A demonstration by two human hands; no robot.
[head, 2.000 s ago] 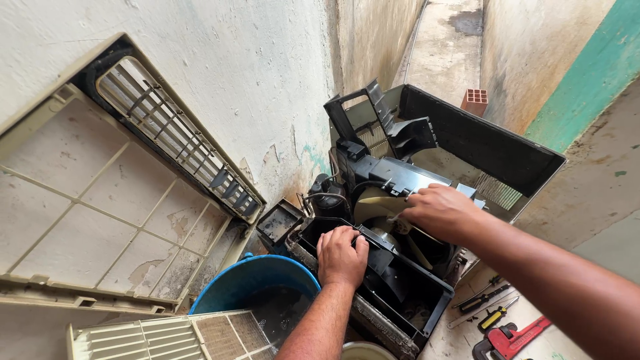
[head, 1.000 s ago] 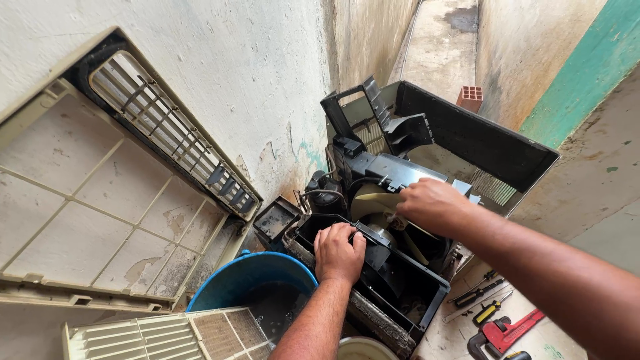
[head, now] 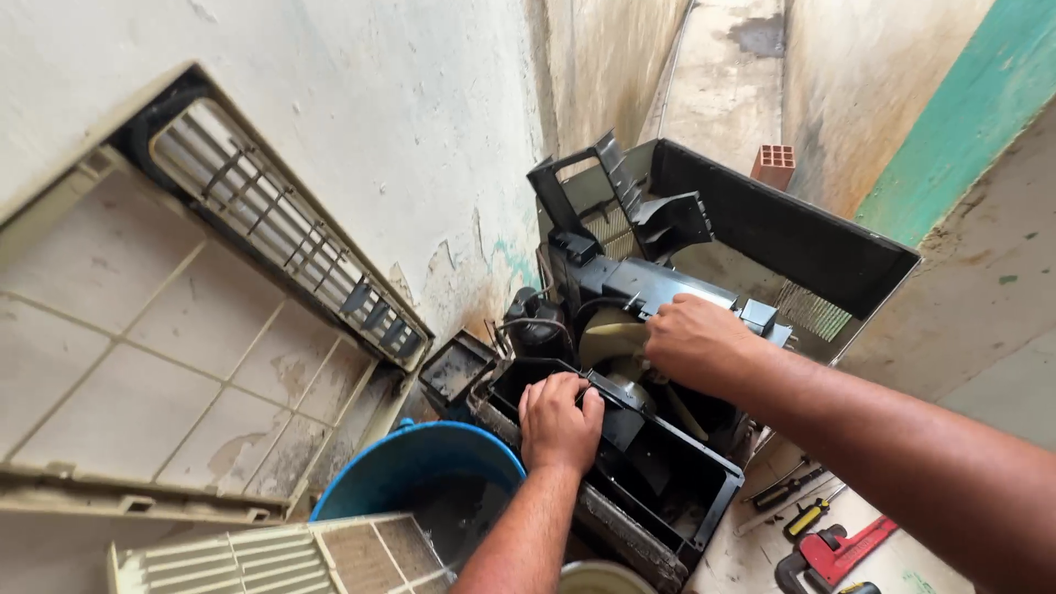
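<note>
An opened window air conditioner chassis [head: 652, 280] stands before me, its black plastic housing and inner parts exposed. My right hand [head: 693, 342], fingers curled, is at the pale fan [head: 612, 340]; its fingertips are partly hidden, and what they hold cannot be told. My left hand [head: 563, 419] rests over the edge of the black plastic housing [head: 676, 478], thumb on the rim. A black compressor [head: 535, 330] with bent tubes sits left of the fan. The empty outer casing [head: 784, 227] stands behind the unit.
The front panel with its grille [head: 272, 223] leans at the left wall. A blue bucket [head: 412, 433] of dark water and a filter grille [head: 247, 561] are at lower left. Screwdrivers [head: 808, 516] and a red pipe wrench [head: 833, 557] lie at lower right; a hollow brick [head: 774, 167] stands behind.
My right hand has shifted slightly at the fan, and the fan blades show at a different angle. My left hand stays on the housing edge.
</note>
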